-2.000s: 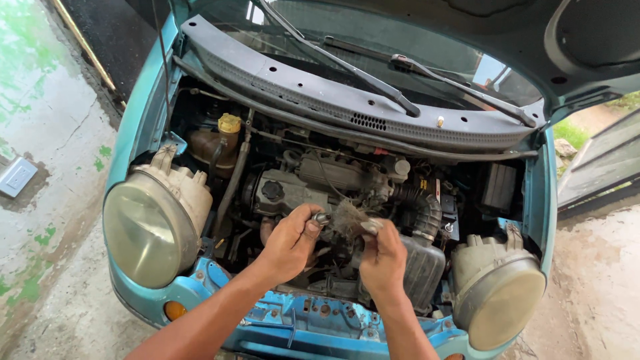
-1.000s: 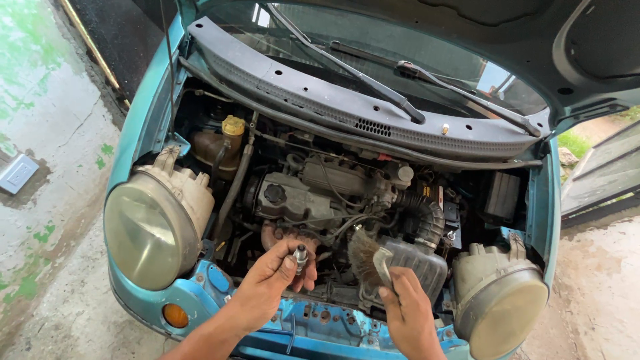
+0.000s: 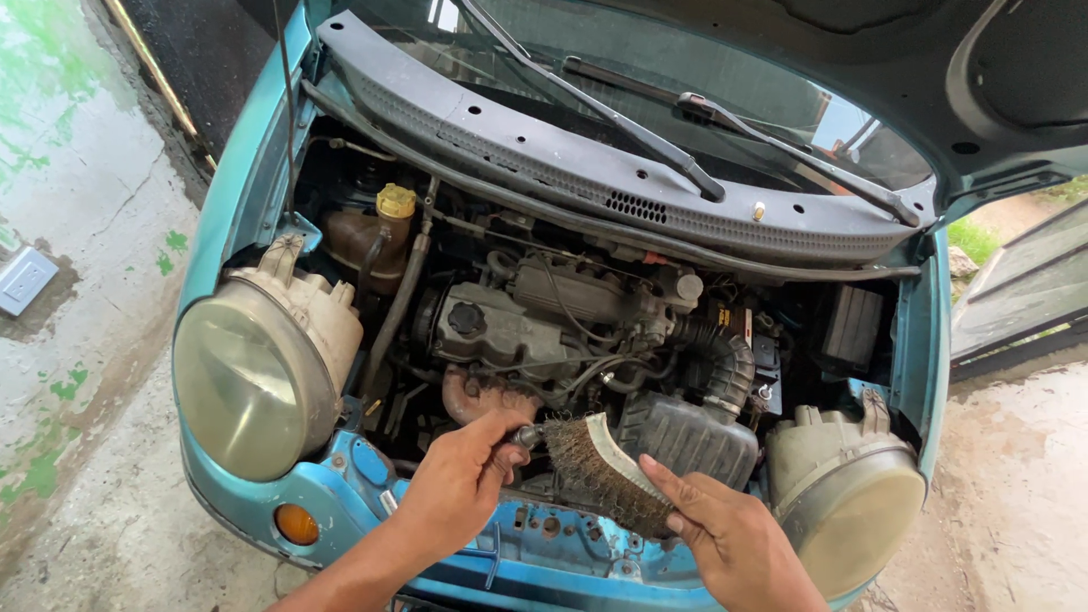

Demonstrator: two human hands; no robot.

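My left hand (image 3: 463,476) pinches a small dark metal part (image 3: 528,437), whose exact kind I cannot tell, over the front of the engine bay. Its tip points at the bristles of a wire brush (image 3: 608,476) and looks to be against them. My right hand (image 3: 731,531) grips that brush by one end of its pale curved back, with the worn, frayed bristles facing my left hand. Behind the hands lie the engine's valve cover (image 3: 497,331), the rusty exhaust manifold (image 3: 476,395) and the black air filter housing (image 3: 693,438).
Two cloudy headlights (image 3: 255,382) (image 3: 846,501) flank the open bay. The blue front crossmember (image 3: 527,544) runs beneath my forearms. A coolant reservoir with a yellow cap (image 3: 396,201) stands at the left, a battery (image 3: 765,374) at the right. The raised hood (image 3: 960,76) hangs above.
One second ago the hands were apart, the small part upright in my left hand. Now the part is turned toward the brush, and the brush has swung across to it with its pale back facing up.
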